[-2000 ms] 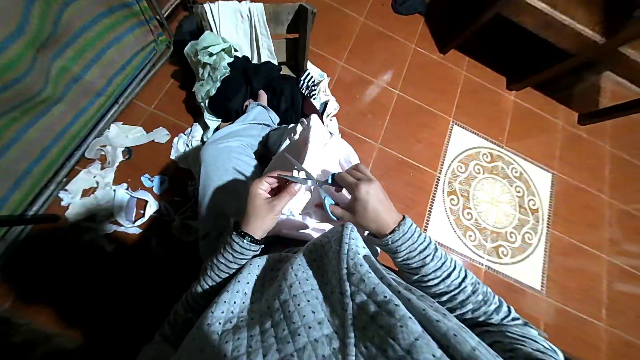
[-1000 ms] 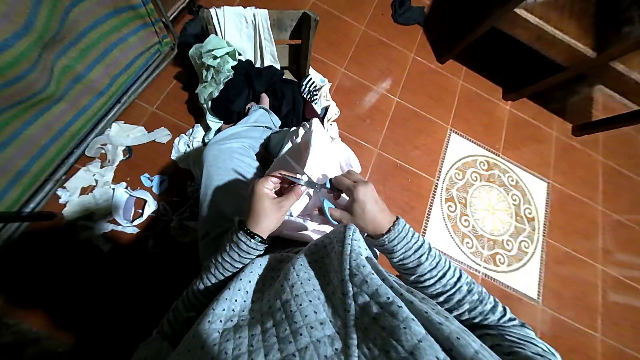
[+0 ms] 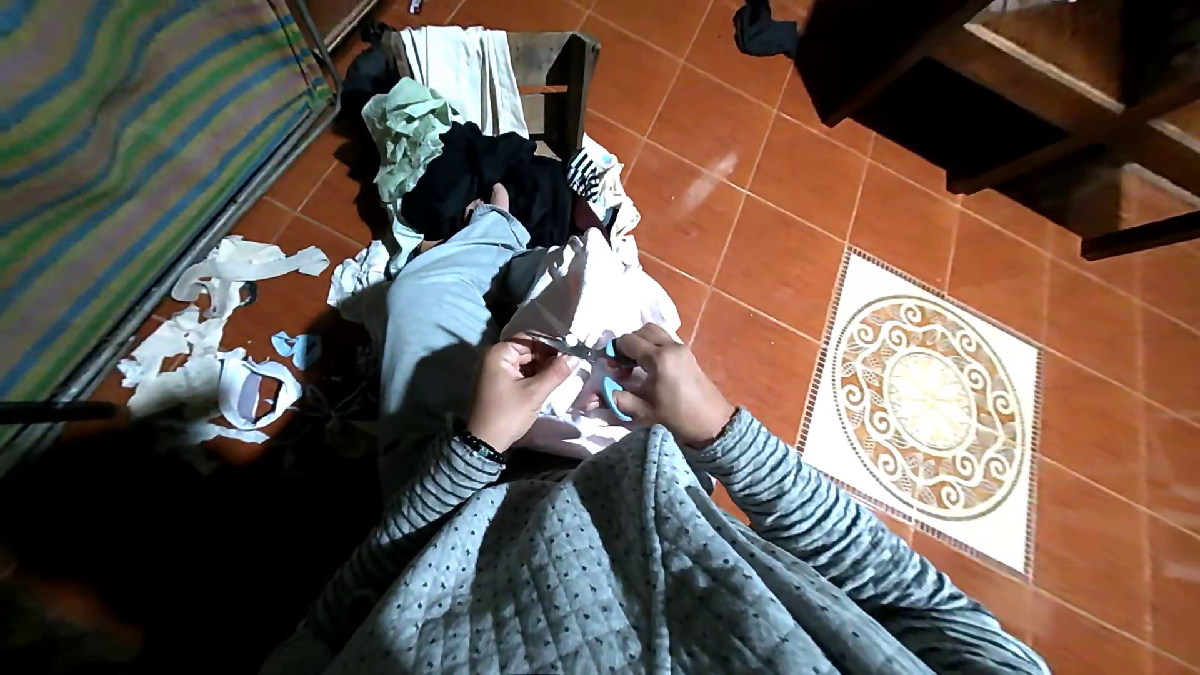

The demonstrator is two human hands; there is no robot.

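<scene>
My right hand (image 3: 670, 380) grips the blue handles of a pair of scissors (image 3: 614, 398), whose metal blades point left toward my other hand. With thumb and fingers my left hand (image 3: 516, 384) pinches the edge of a pale pinkish-white cloth (image 3: 600, 291) beside the blades. That cloth lies over my lap, bunched up beyond both hands. Whether the blades are on the fabric is too small to tell. A dark beaded bracelet (image 3: 483, 448) circles my left wrist.
Ahead stands a wooden chair (image 3: 581, 84) heaped with black cloth (image 3: 506, 169), green cloth (image 3: 408, 131) and white cloth (image 3: 469, 70). White fabric scraps (image 3: 192, 361) and a blue scrap (image 3: 297, 349) lie on the floor at left, near a striped panel (image 3: 141, 159). Wooden furniture (image 3: 1031, 141) occupies the upper right.
The scissor blades looked spread apart two seconds ago and look closer together now. Both hands have stayed in about the same place over the pale cloth.
</scene>
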